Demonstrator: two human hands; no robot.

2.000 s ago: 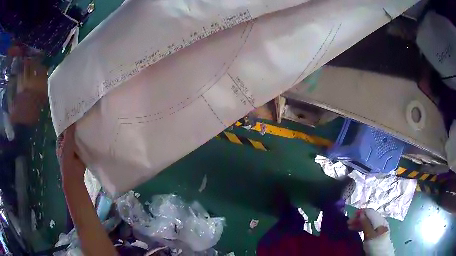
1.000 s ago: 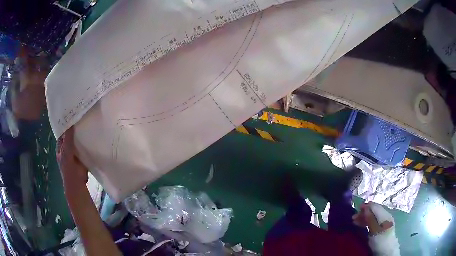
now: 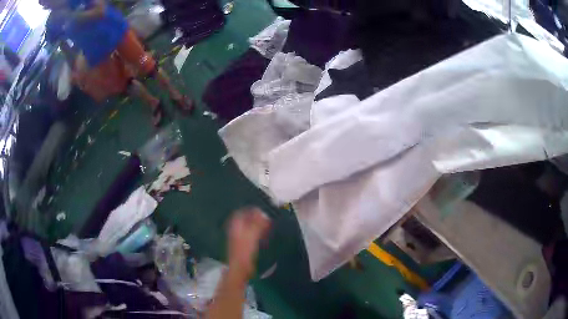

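The marker paper (image 3: 373, 149) is a large white folded sheet running from the right edge to the middle of the view. Its near end hangs down in a point over the green floor. My left hand (image 3: 249, 227) is blurred, left of that end and apart from it. Its fingers look curled and nothing shows in it, but the blur hides how far they are closed. My right hand is not in view.
A person in a blue top (image 3: 96, 34) is at the upper left. Crumpled clear plastic (image 3: 283, 78) lies beyond the paper. Paper scraps (image 3: 171, 174) and wrap litter the floor at left. A beige desk (image 3: 492, 243) and blue stool (image 3: 467, 296) are at lower right.
My left hand has let go of the paper's left end and moved right in the view. The paper end now sits further right, and the view has swung left. My right hand has left the picture.
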